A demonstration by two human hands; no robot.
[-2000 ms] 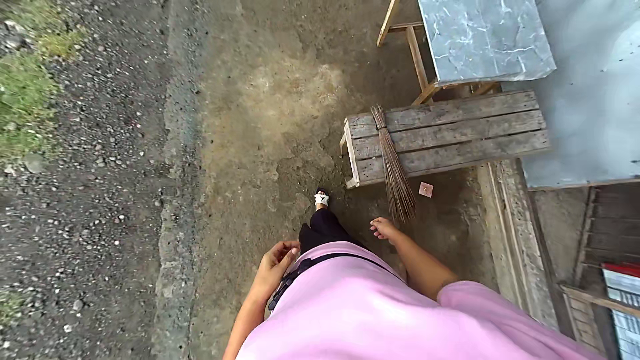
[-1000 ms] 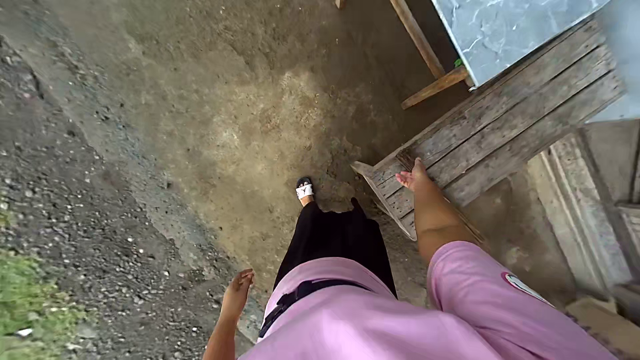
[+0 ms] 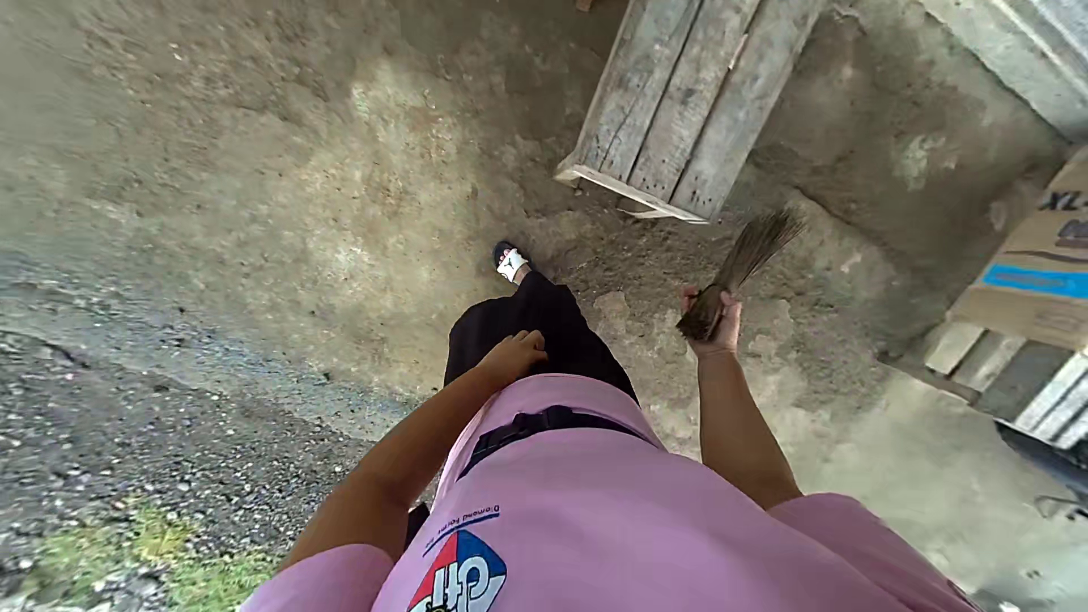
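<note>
A stick broom of thin brown twigs (image 3: 746,255) is gripped near its bound end by my right hand (image 3: 716,327), out to the right of my body. Its loose twigs point up and to the right, past the near end of a wooden bench. My left hand (image 3: 513,357) rests at the front of my black trousers, its fingers curled; whether anything is inside them cannot be seen. A foot in a black and white sandal (image 3: 511,262) shows on the ground ahead.
The slatted wooden bench (image 3: 680,110) stands ahead, slightly right. A cardboard box (image 3: 1033,263) lies at the far right above wooden slats (image 3: 977,361). Gravel (image 3: 212,433) and grass (image 3: 178,557) border the concrete ground at lower left.
The broom lay on the bench two seconds ago; my right hand reached the bench, and now holds it off to the side. My left hand has come in to my trousers. The view has turned.
</note>
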